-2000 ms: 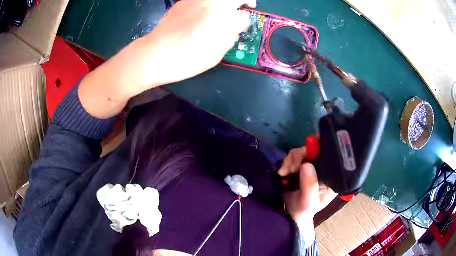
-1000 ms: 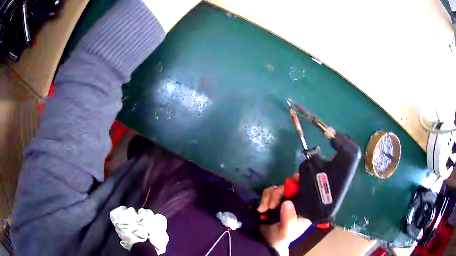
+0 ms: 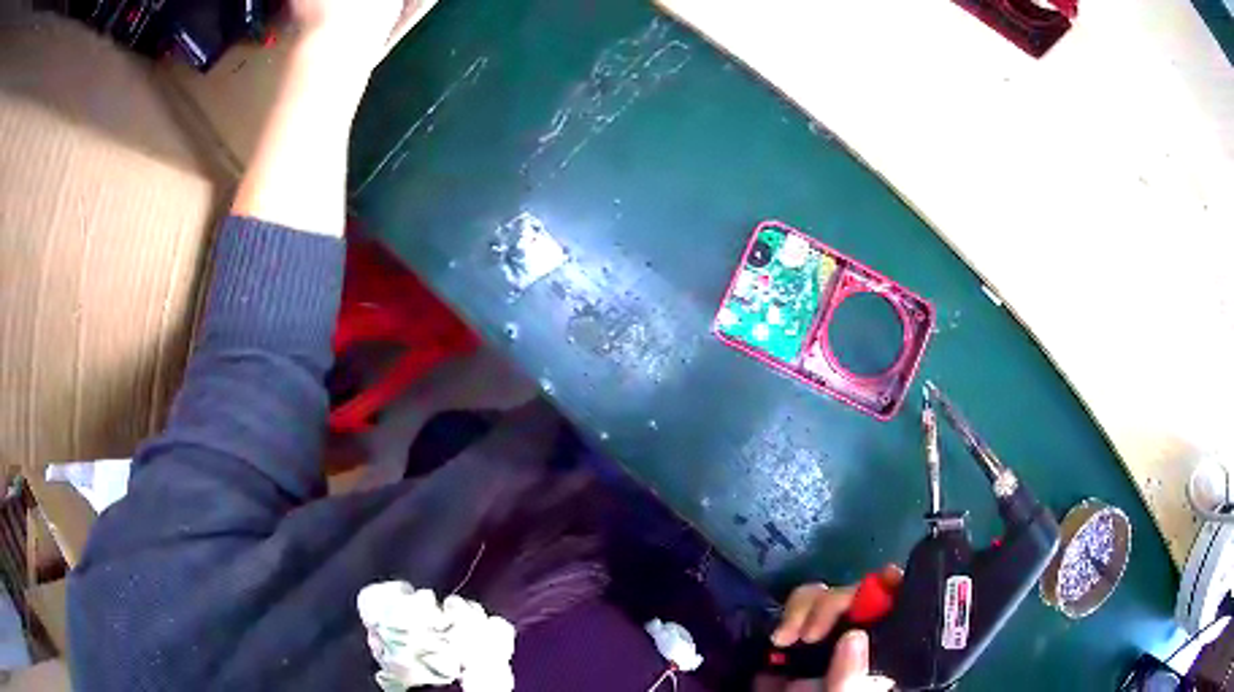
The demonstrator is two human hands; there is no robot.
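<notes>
A red housing [image 3: 886, 395] with a green circuit board [image 3: 771, 300] in one half and a large round opening in the other lies flat on the dark green bench. My right hand [image 3: 832, 635] holds the black soldering gun [image 3: 934, 608] by its grip, low at the right. Its two metal prongs point up, with their tips just beside the housing's lower right corner. My left hand [image 3: 355, 30] is at the top left, cut off by the picture's edge, beside the carton of black items; its fingers are mostly out of view.
A round dish [image 3: 1087, 557] with silvery-purple contents stands right of the gun. A brown carton [image 3: 95, 162] with shiny black items [image 3: 196, 34] is at the left. A dark red part [image 3: 1022, 20] lies at the top right. A white round object [image 3: 1208, 575] is at the right edge.
A housing with a board now lies on the bench where none showed one second ago. My left hand shows at the top left. The gun sits lower and further right in the picture.
</notes>
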